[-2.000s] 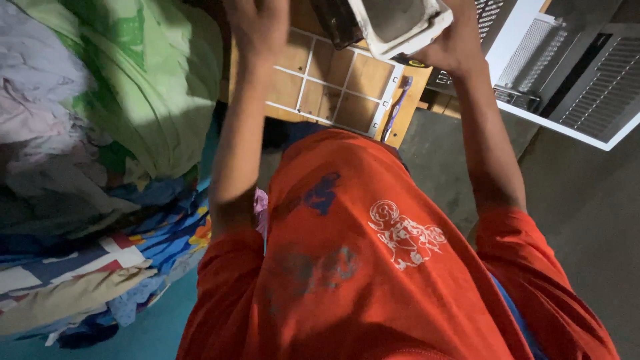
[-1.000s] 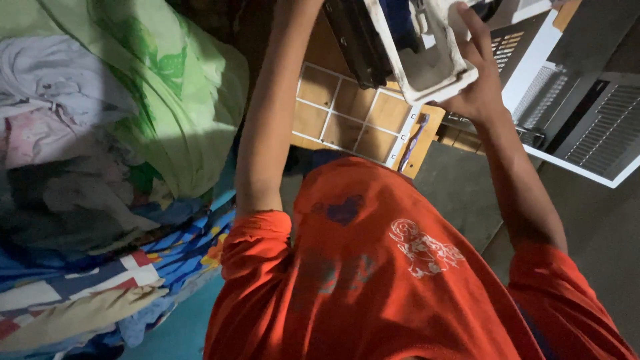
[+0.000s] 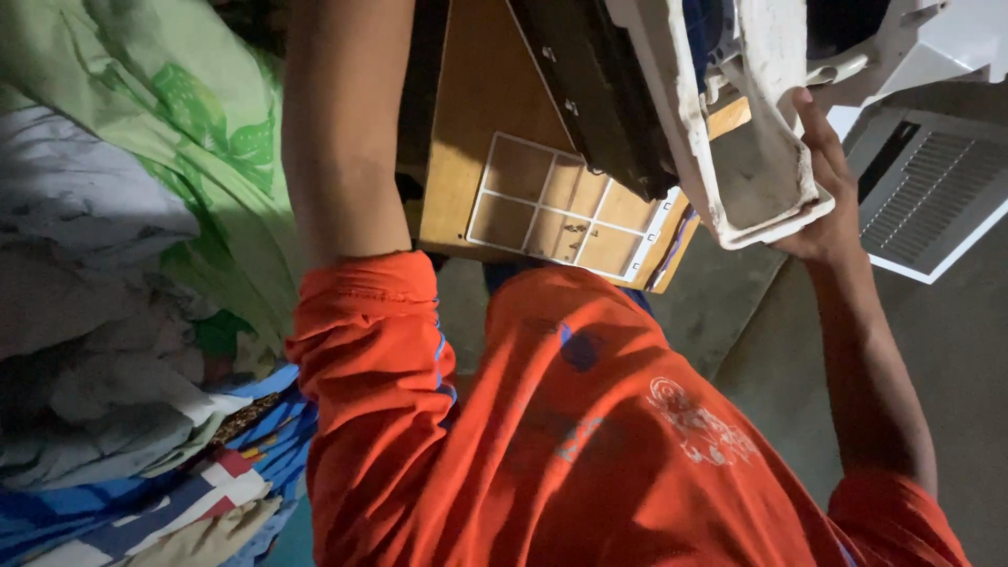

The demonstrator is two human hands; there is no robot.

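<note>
My right hand (image 3: 827, 189) grips the lower right edge of a dirty white plastic housing (image 3: 693, 157), an open frame with grimy rims. A dark, long panel (image 3: 591, 87) lies along the housing's left side. My left forearm reaches up past the top edge of the view, and the left hand itself is out of sight. Below the housing, a white plastic grid frame (image 3: 538, 206) lies on a wooden board (image 3: 457, 173). Beside the grid, at the board's right edge, is a thin purple and white item (image 3: 673, 248).
A white louvred grille panel (image 3: 929, 189) is at the right on the grey floor (image 3: 906, 331). More white plastic parts (image 3: 937, 47) are at the upper right. Piled clothes (image 3: 102, 315) and a green patterned cloth (image 3: 228, 134) fill the left side.
The white housing has come further into view, with my right hand on its edge. My left hand, seen at the top two seconds ago, has moved up out of view.
</note>
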